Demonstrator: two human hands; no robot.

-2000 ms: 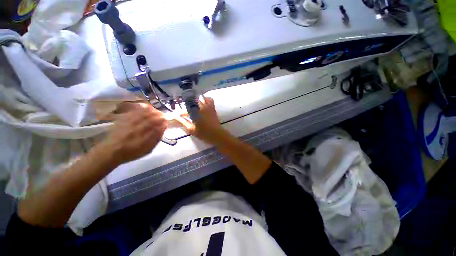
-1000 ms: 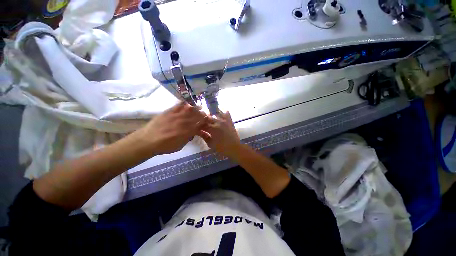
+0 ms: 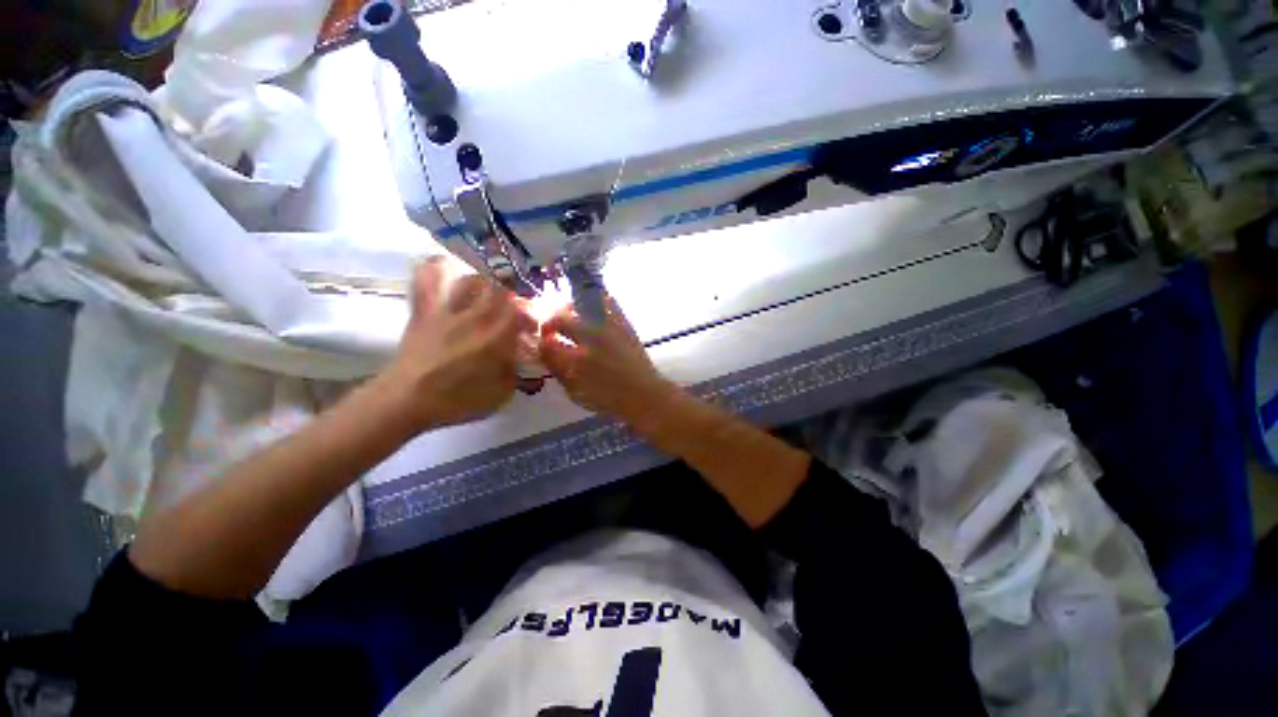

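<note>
A white garment piece lies heaped left of the machine and runs under my left hand. My left hand grips its edge beside the needle area. My right hand is close against it, fingertips pinched at the garment edge under the machine's left end. A small dark red thing shows below the fingertips; I cannot tell what it is. The white sewing machine has a blue stripe and a black panel. The presser foot and needle are mostly hidden by metal parts, the hands and glare.
Black-handled scissors lie at the table's right end. The ruler-marked grey front edge runs below my hands. A white garment heap lies below the table at right, beside a blue bin.
Compared with one second ago, my left hand has shifted slightly left, and its fingers are more bunched. The small dark red thing now shows below the fingertips. The view has shifted slightly.
</note>
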